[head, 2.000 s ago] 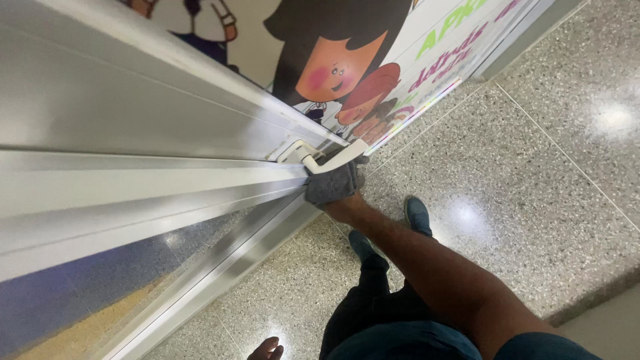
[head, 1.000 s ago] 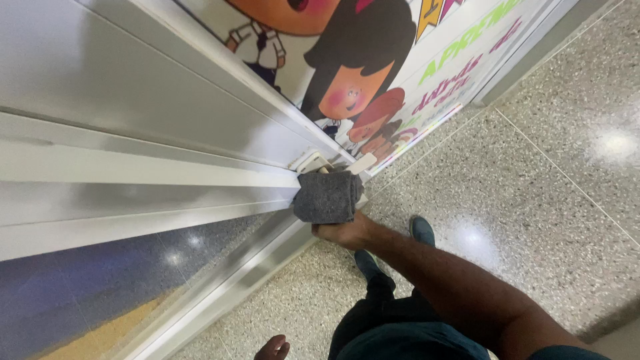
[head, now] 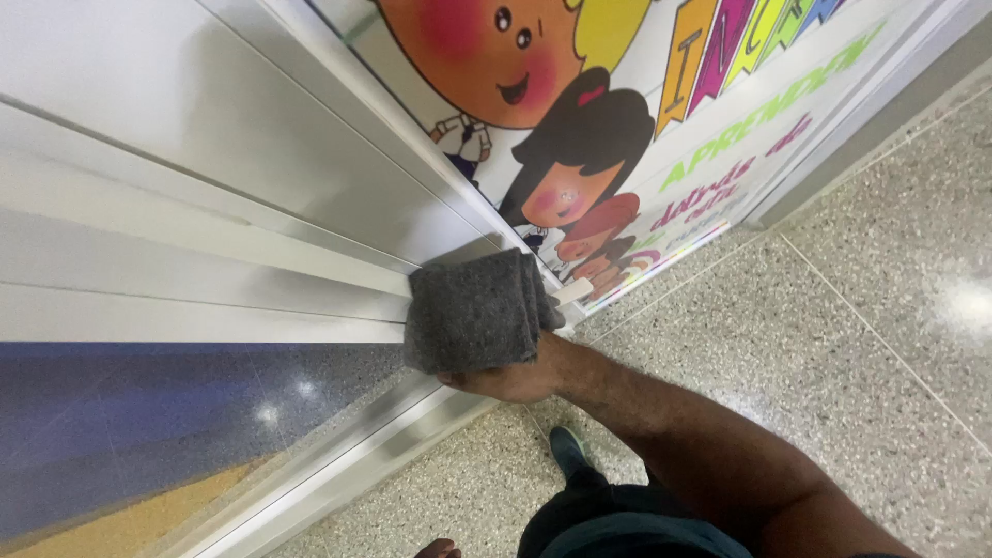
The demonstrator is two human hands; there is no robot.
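A folded dark grey cloth (head: 473, 314) lies over the fingers of my right hand (head: 519, 380), which presses it against the edge of the white door frame (head: 349, 275). The white door handle (head: 575, 291) sticks out just right of the cloth; its base is hidden. Only the fingertips of my left hand (head: 439, 549) show at the bottom edge, below the frame, and nothing can be seen in them.
A door panel with cartoon children and coloured lettering (head: 573, 147) rises at the upper right. Speckled terrazzo floor (head: 868, 325) lies on the right, with my shoe (head: 568, 449) on it. Blue and yellow flooring (head: 155, 434) shows through the opening at lower left.
The cloth and my right hand have moved from the door handle onto the frame edge left of it. More of the cloth's flat face now shows. My left hand remains low in view.
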